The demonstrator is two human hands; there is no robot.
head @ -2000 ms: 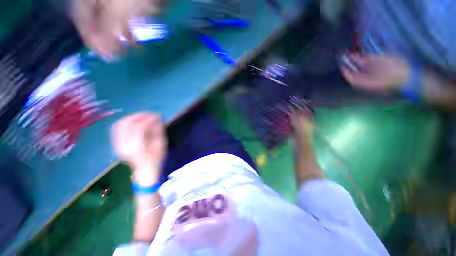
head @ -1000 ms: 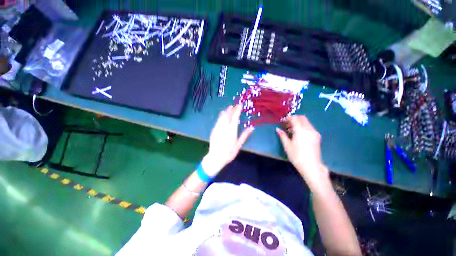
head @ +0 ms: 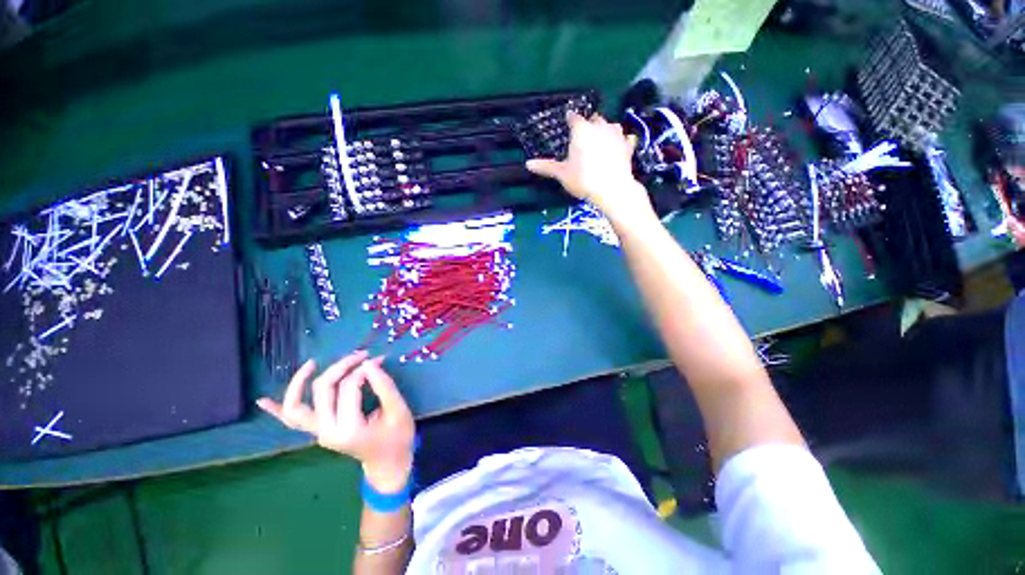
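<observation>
My right hand (head: 596, 157) is stretched out to the right end of the black compartment tray (head: 264, 202), its fingers on a dark board panel (head: 544, 129); whether it grips the panel is hard to tell. My left hand (head: 357, 413), with a blue wrist band, is at the bench's front edge, palm up, fingers curled apart, holding nothing visible. A pile of red wire leads (head: 450, 286) with white plugs lies between the hands, with white flat cables (head: 455, 235) behind it. Another board panel (head: 388, 176) lies in the tray's left part, a white strip across it.
A flat black tray (head: 146, 348) with white strips and small parts is at left. Thin black sticks (head: 278, 326) and a narrow board strip (head: 323, 281) lie beside it. Board assemblies (head: 759, 191), blue-handled pliers (head: 747, 273) and a grey gridded block (head: 906, 88) are at right. Another person's clothing shows at the right edge.
My right hand has moved from the red leads to the panel at the rear tray. My left hand has drawn back from the leads and turned palm up. The view has shifted right.
</observation>
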